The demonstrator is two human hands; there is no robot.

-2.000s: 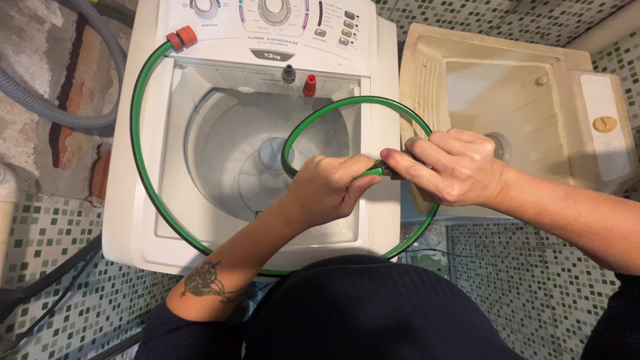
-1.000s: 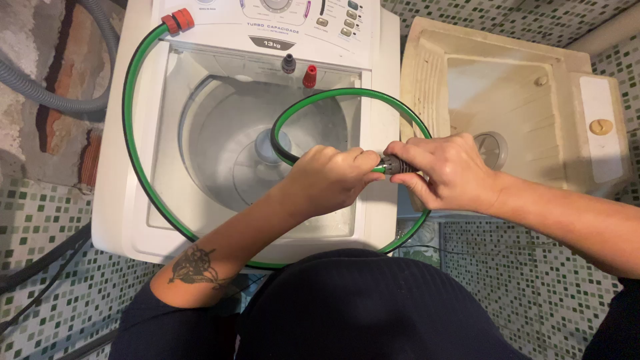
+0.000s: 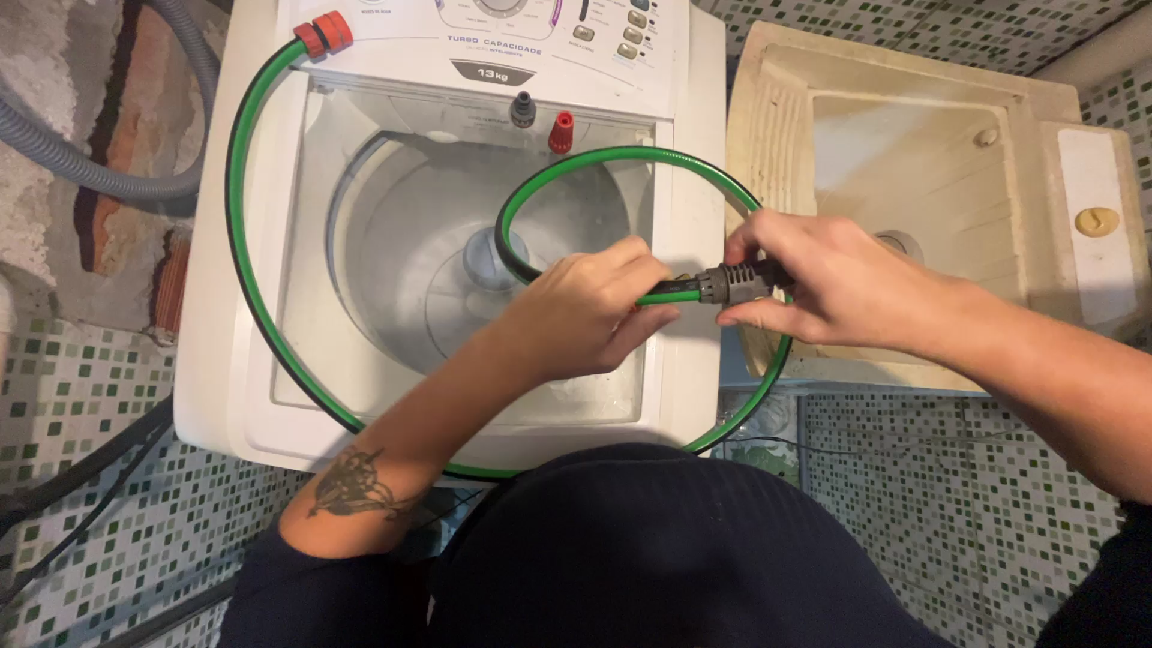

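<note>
A green garden hose with a black stripe [image 3: 241,216] loops over a top-loading washing machine [image 3: 229,396]. My left hand [image 3: 594,306] grips the hose close to one end. That end runs into a dark grey plastic hose connector [image 3: 733,283], around which my right hand [image 3: 810,279] has its fingers and thumb. An orange-red hose connector [image 3: 324,34] is on the other end, resting by the control panel. On the machine's lid stand a dark grey nozzle fitting [image 3: 523,110] and a red nozzle [image 3: 562,133].
To the right is a worn beige laundry sink [image 3: 783,117] with a drain. A grey corrugated hose [image 3: 81,175] curves at the upper left beside broken brickwork [image 3: 117,225]. Black hoses [image 3: 99,468] run along the tiled wall at the lower left.
More of the grey connector shows between my hands than two seconds ago. My right hand has shifted so that its fingers are spread around the connector. My left hand keeps its hold on the hose.
</note>
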